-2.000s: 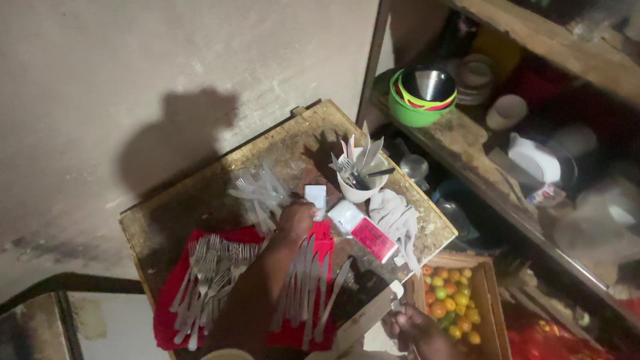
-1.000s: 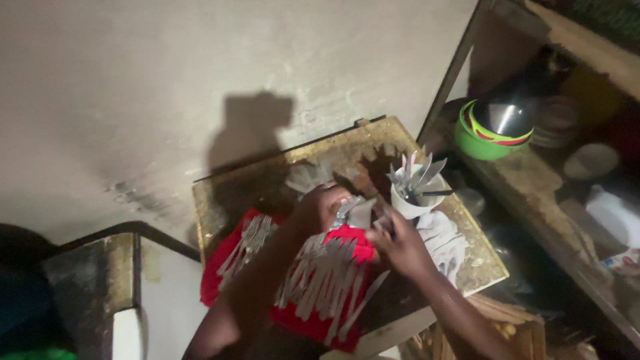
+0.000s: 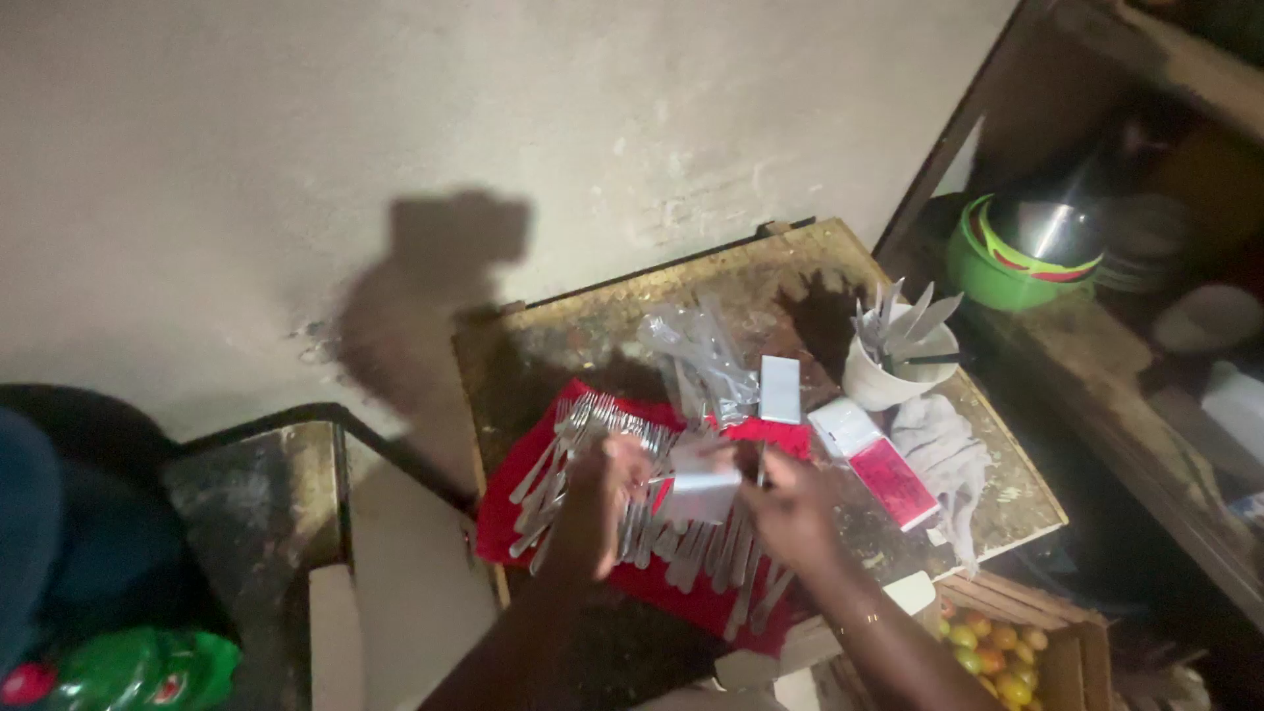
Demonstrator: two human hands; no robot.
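Observation:
Between my two hands, above forks and knives on a red cloth, is a blurred clear and whitish packet (image 3: 703, 489). My left hand (image 3: 620, 494) is at its left edge, and my right hand (image 3: 785, 499) has its fingers at the right edge; blur hides how firmly each grips. Metal forks (image 3: 583, 425) fan over the left of the red cloth (image 3: 513, 494), with more cutlery handles below the packet. Behind lie clear plastic bags (image 3: 706, 355) and a small white box (image 3: 780, 389). To the right is an open white and pink case (image 3: 892, 482).
A white cup (image 3: 879, 383) of knives stands near a crumpled grey cloth (image 3: 938, 464) on the worn wooden table (image 3: 1017, 513). A crate (image 3: 1071, 642) of tomatoes is below right. Shelves at right hold green bowls (image 3: 997, 272). A green bottle (image 3: 148, 671) lies lower left.
Two seconds ago my left hand was by the small white box and my right hand was low beside the crate. Both hands are now together over the cutlery. The view has shifted.

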